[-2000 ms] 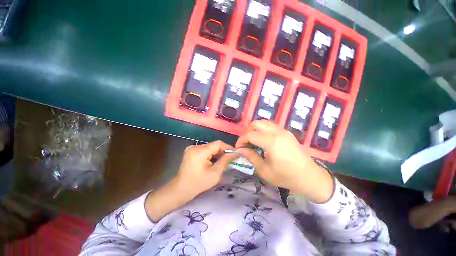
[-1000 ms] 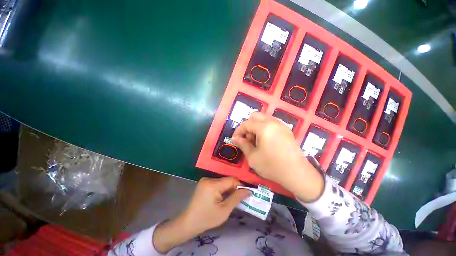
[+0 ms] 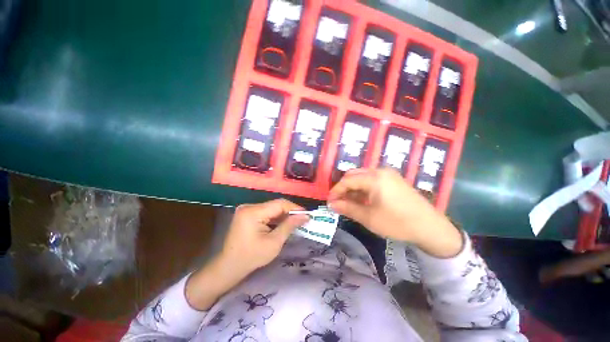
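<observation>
My left hand [image 3: 257,230] pinches the left edge of a small white label sheet [image 3: 318,228] with green printed bands, at the bench edge. My right hand [image 3: 374,200] has thumb and fingertips together at the sheet's upper right corner; whether a label is between them cannot be told. The red tray [image 3: 227,143] lies beyond my hands, with two rows of black phones, backs up. The lower left phone [image 3: 257,127] has a large white patch and a small pale patch under it. My right hand is at the tray's near edge and covers the bottoms of some lower-row slots.
Clear crinkled plastic waste [image 3: 87,240] lies in a brown carton [image 3: 157,250] below the bench edge at left. At right a white curling label strip [image 3: 565,200] hangs by a red object, with another person's hand [image 3: 578,264] below. The green bench [image 3: 134,100] carries a pale lengthwise strip.
My right hand has left the lower left phone and come back to the label sheet. That phone's small pale patch is now uncovered. The tray appears further left as the view shifted.
</observation>
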